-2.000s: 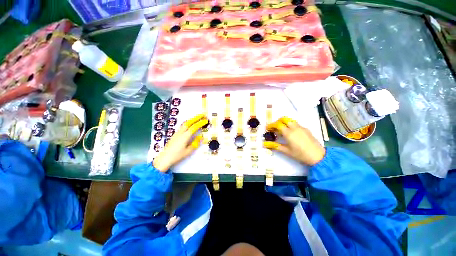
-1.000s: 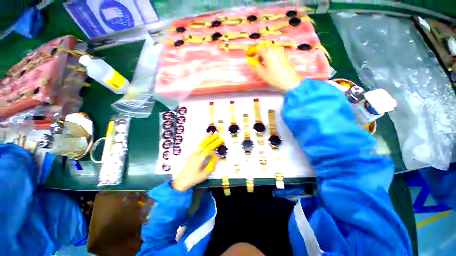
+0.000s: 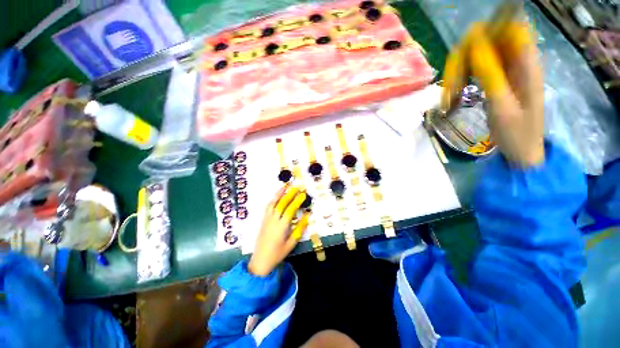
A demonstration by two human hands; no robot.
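Several gold-strapped wristwatches with round black faces [image 3: 349,161] lie upright in staggered rows on the white mat [image 3: 421,163]. My left hand [image 3: 280,221], with yellow finger cots, rests spread beside and partly over the lower-left watch [image 3: 305,202], its fingertips by the face. My right hand [image 3: 506,81], also with yellow cots, is raised at the upper right in front of the metal dish. It is blurred; something brownish shows at its fingertips, but I cannot tell what. More watches [image 3: 272,49] lie in rows on the pink foam slab [image 3: 313,102].
Round printed discs [image 3: 225,186] form two columns left of the watches. A white bottle [image 3: 122,124], clear sleeve of white discs [image 3: 154,234] and pale ring [image 3: 128,233] lie left. The metal dish [image 3: 469,139] is right. A neighbour's blue sleeve [image 3: 41,306] shows lower left.
My right hand left the mat, reached over the foam and now rises at the right. A watch at the foam's front row no longer shows. My left hand stays near the lower-left watch. The view has tilted.
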